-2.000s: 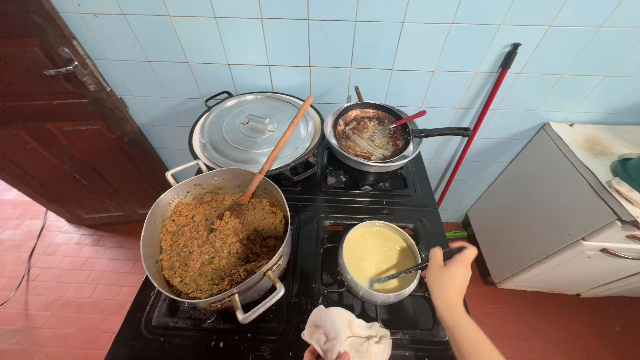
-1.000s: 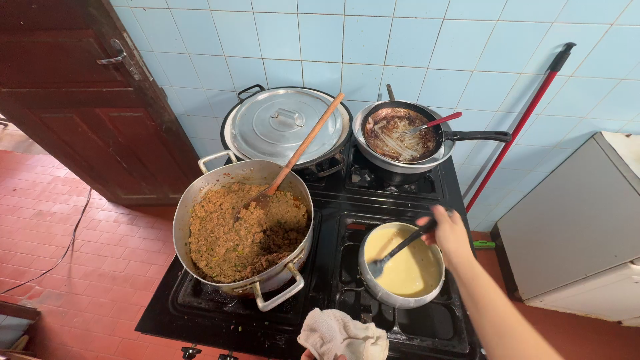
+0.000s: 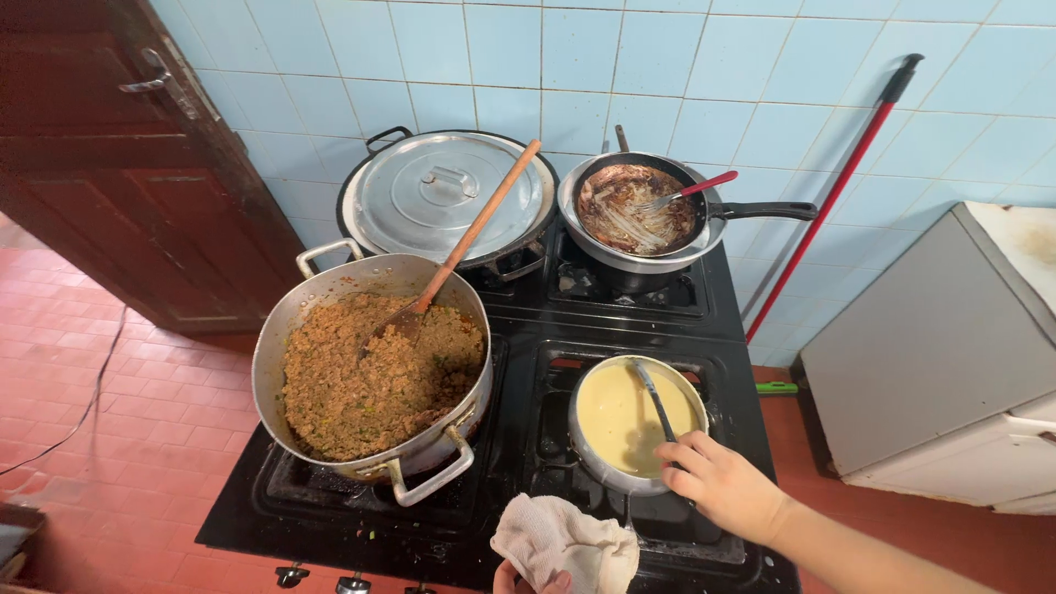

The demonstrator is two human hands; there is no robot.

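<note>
My right hand [image 3: 718, 487] grips the dark handle of a utensil [image 3: 654, 400], whose far end rests in a pale yellow creamy mixture [image 3: 615, 421] near the back rim of a small metal pot [image 3: 586, 450]. In my left hand [image 3: 528, 580], at the bottom edge, is a bunched whitish cloth [image 3: 565, 540] close to that pot's near side; it hides most of the fingers. To the left stands a large aluminium pot [image 3: 268, 363] of cooked ground meat [image 3: 371, 379], with a wooden spoon [image 3: 483, 223] leaning in it.
Behind are a big lidded pot [image 3: 450, 194] and a black frying pan [image 3: 763, 210] with a red-handled fork [image 3: 697, 186], set on a metal pot. All stand on a black stove [image 3: 511, 330]. A red pole [image 3: 825, 206] leans against the tiled wall; a wooden door [image 3: 148, 206] is at left.
The utensil in my right hand has moved through the yellow mixture, from the left side of the small pot to its back rim. My left hand keeps the cloth near the pot.
</note>
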